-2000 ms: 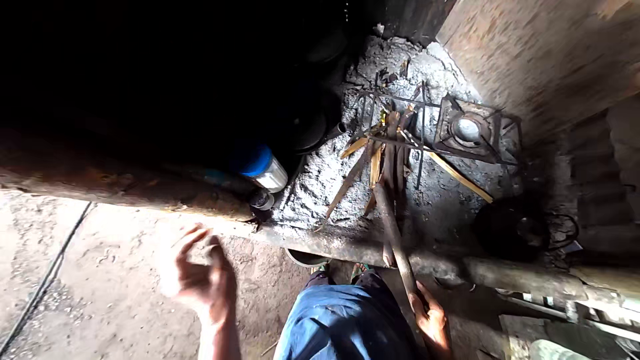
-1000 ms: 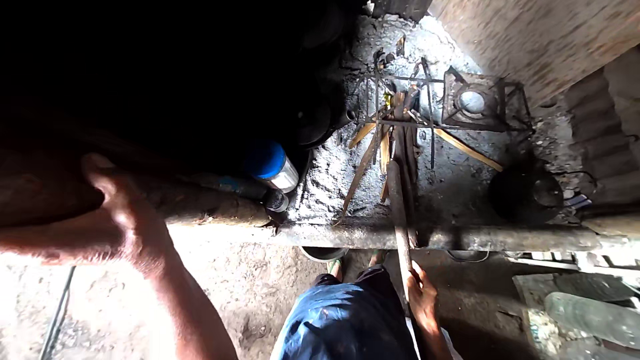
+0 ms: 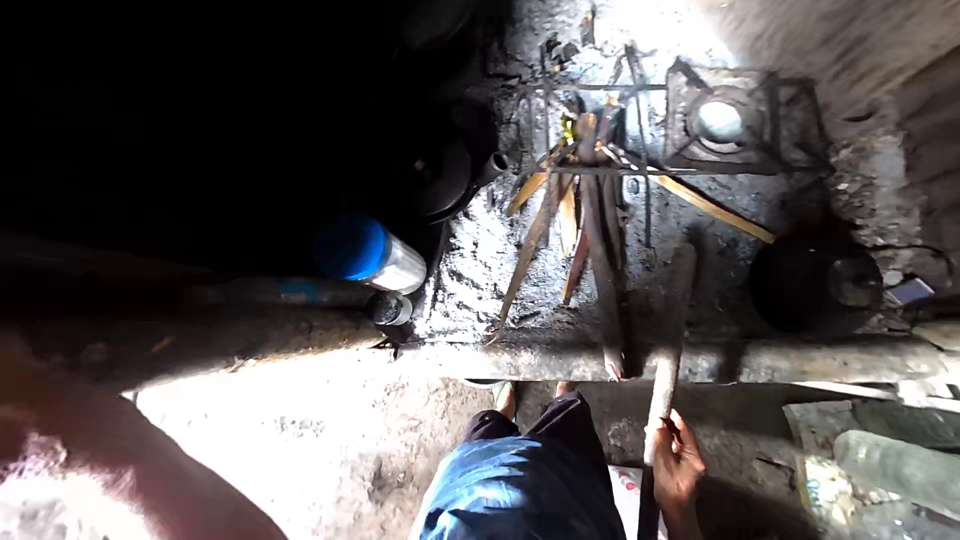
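My right hand [image 3: 677,457], at the lower right, grips a long wooden stick [image 3: 679,315] whose far end lies over the ashy hearth. Several firewood sticks [image 3: 600,247] fan out beneath a metal grate [image 3: 600,171], with a small yellow-green glow [image 3: 568,129] among their far ends. A blurred forearm reaches in from the lower left; my left hand is dark and its fingers cannot be made out. Nearest to that arm runs a log edge [image 3: 300,337]. A clear container with a blue lid [image 3: 356,247] and a small dark jar [image 3: 391,309] stand at the hearth's left.
Right of the grate sits a metal burner stand [image 3: 720,124]. A black pot [image 3: 816,285] rests at the hearth's right, beside a small rectangular object [image 3: 911,291]. Another dark pan [image 3: 442,180] is at the left. A log [image 3: 787,364] edges the front; a greenish bottle [image 3: 900,465] lies lower right.
The stick in my right hand has drawn away from the firewood bundle, toward me and to the right. My left arm has moved further left and close to the camera.
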